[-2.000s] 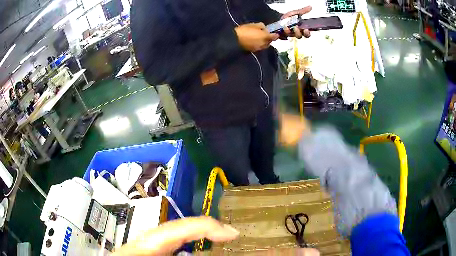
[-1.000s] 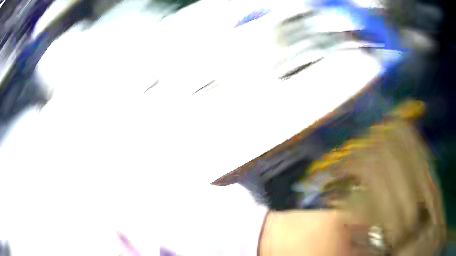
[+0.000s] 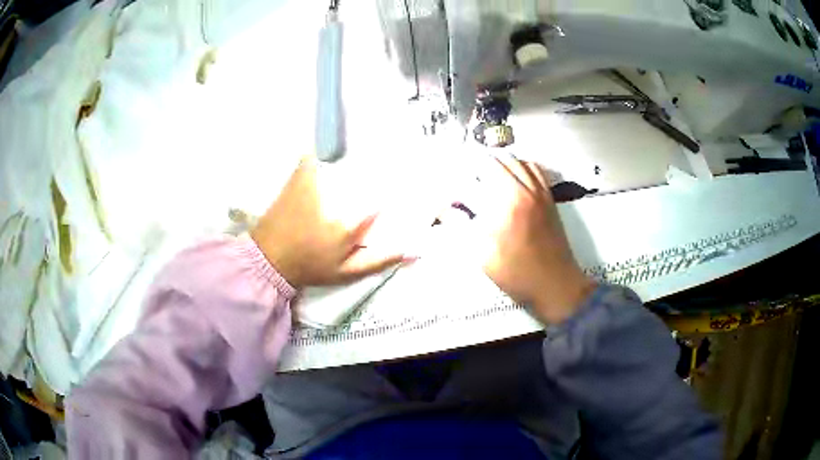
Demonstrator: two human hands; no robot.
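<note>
A white fabric piece (image 3: 351,301) lies on the white sewing table under my hands; glare hides most of its outline. My left hand (image 3: 328,229), in a pink sleeve cover, rests on it with the thumb spread toward the middle; its fingertips are lost in glare. My right hand (image 3: 535,238), in a grey sleeve cover, lies at the right of the glare, below the needle area (image 3: 493,121), its fingers pointing up and left. Whether either hand grips the fabric cannot be told. Small dark marks show between the hands.
The white sewing machine (image 3: 647,45) spans the top right. A tool with a light blue handle (image 3: 330,94) lies above my left hand. Dark metal tools (image 3: 629,108) lie behind the right hand. A white fabric pile (image 3: 81,180) fills the left. A yellow-framed trolley (image 3: 746,319) stands lower right.
The view has turned from the trolley and standing person to the sewing table. Both my hands are now on the table at the machine. The scissors on the cardboard are out of view.
</note>
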